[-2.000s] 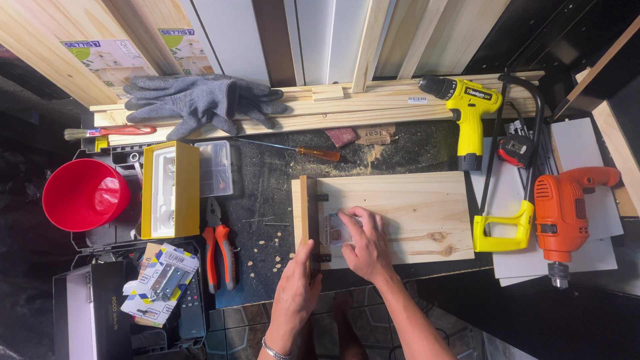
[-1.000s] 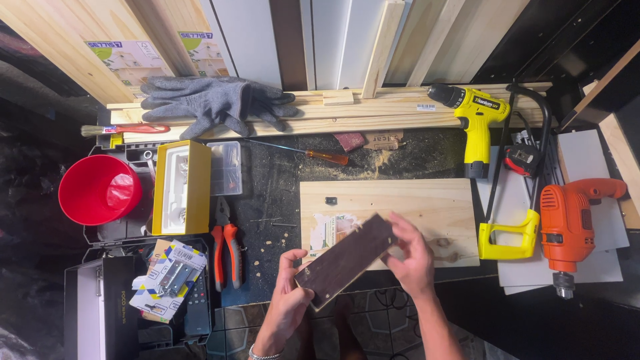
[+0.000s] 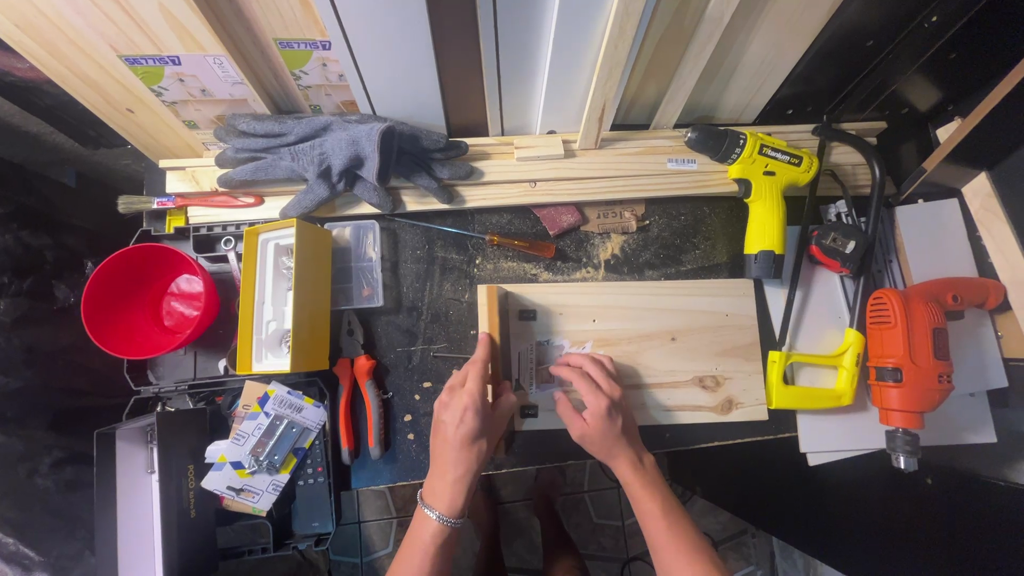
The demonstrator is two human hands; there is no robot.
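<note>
A pale pine board (image 3: 656, 344) lies flat near the bench's front edge, with a partly torn label (image 3: 548, 364) and two small black brackets (image 3: 528, 315) near its left end. A narrow wooden strip (image 3: 494, 320) stands on edge along that end. My left hand (image 3: 468, 412) holds the strip from the left, its fingers against the outer face. Over the label hovers or rests my right hand (image 3: 596, 396), its fingers bent close together; whether they pinch anything is too small to tell. Screws (image 3: 452, 355) lie left of the strip.
Pliers (image 3: 360, 392), a yellow box (image 3: 296, 296) and a red bowl (image 3: 150, 302) are at left. A screwdriver (image 3: 520, 245) and grey gloves (image 3: 344, 160) lie behind. A yellow cordless drill (image 3: 764, 192), a hacksaw (image 3: 816, 376) and an orange drill (image 3: 912, 344) are at right.
One second ago both hands held the dark-faced strip tilted above the board. Now it stands on edge at the board's left end, and my right hand is off it, over the label.
</note>
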